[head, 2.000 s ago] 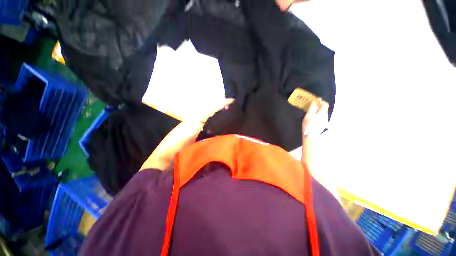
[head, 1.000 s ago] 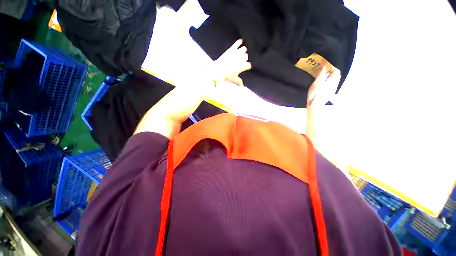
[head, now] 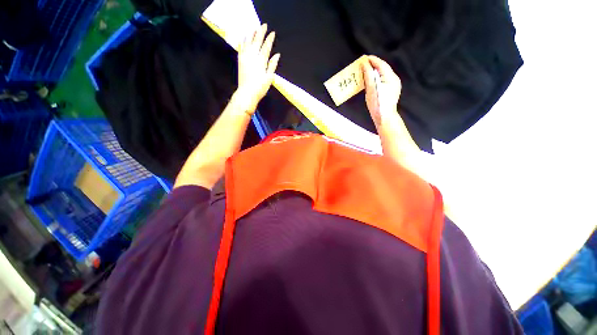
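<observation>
A black garment piece lies spread over the white table top in front of me. My right hand holds a small tan card template with dark handwritten characters, over the black cloth. The white marking tool cannot be made out clearly in that hand. My left hand has its fingers apart and rests at the left edge of the black cloth, by the table's near edge. It appears to hold nothing.
The white table has a yellow edge that runs in front of me. A dull black cloth bundle hangs below the left table edge. A blue slatted basket with brown cardboard inside stands on the floor at left. Blue items lie at lower right.
The view has shifted. The black garment is spread wider and nearer the table edge. The card moved left over the cloth with my right hand. My left hand moved left and its fingers are flatter.
</observation>
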